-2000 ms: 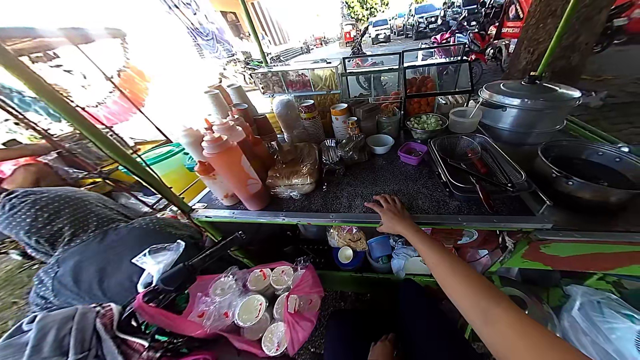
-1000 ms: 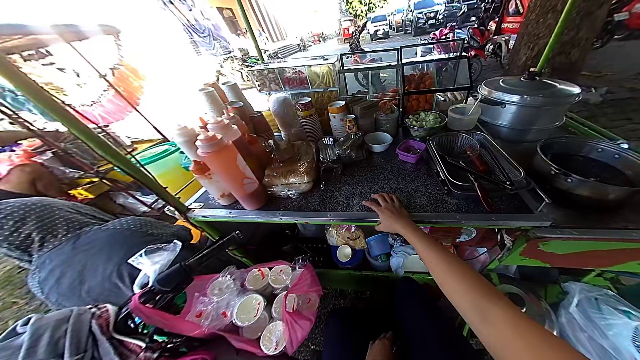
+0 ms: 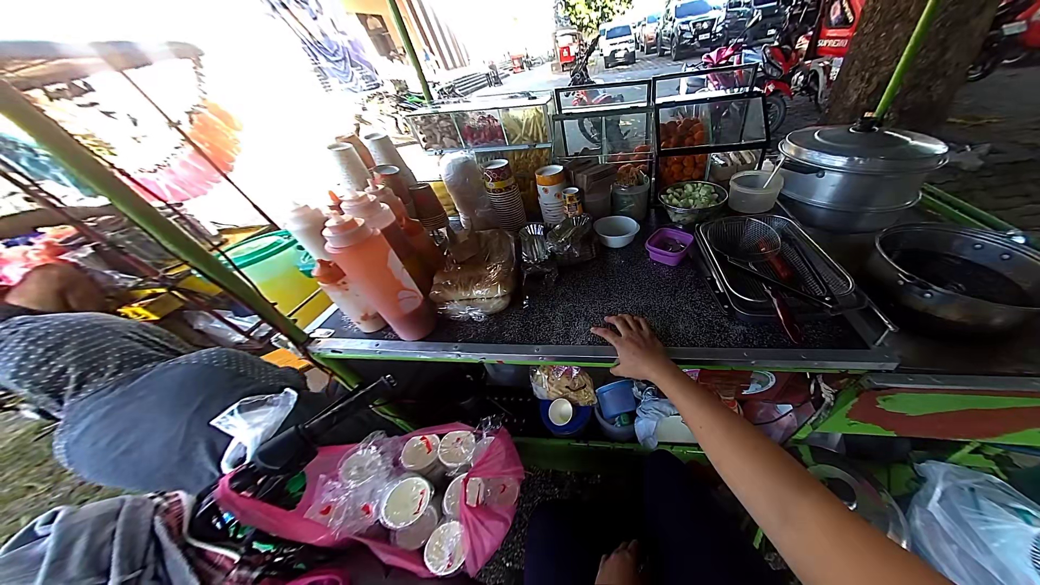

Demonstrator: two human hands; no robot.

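Observation:
My right hand rests at the metal-trimmed front edge of the dark speckled counter, its fingers apart and holding nothing. My left hand is low at the bottom of the view by my dark-clothed legs; only part shows, and its fingers are unclear. On the counter, left of my right hand, lies a plastic bag of buns, beside squeeze bottles of orange sauce. Behind the hand sit a purple plastic tub and a white bowl. A wire strainer lies on a rectangular metal tray to the right.
A lidded aluminium pot and a wide pan occupy the right side. Food display cases line the back. A pink bag of lidded cups is at lower left, near a person in dark clothing. A shelf beneath holds a blue cup.
At the far left, the person in dotted dark clothing has shifted position since the earliest frame. My right hand stays at the counter edge.

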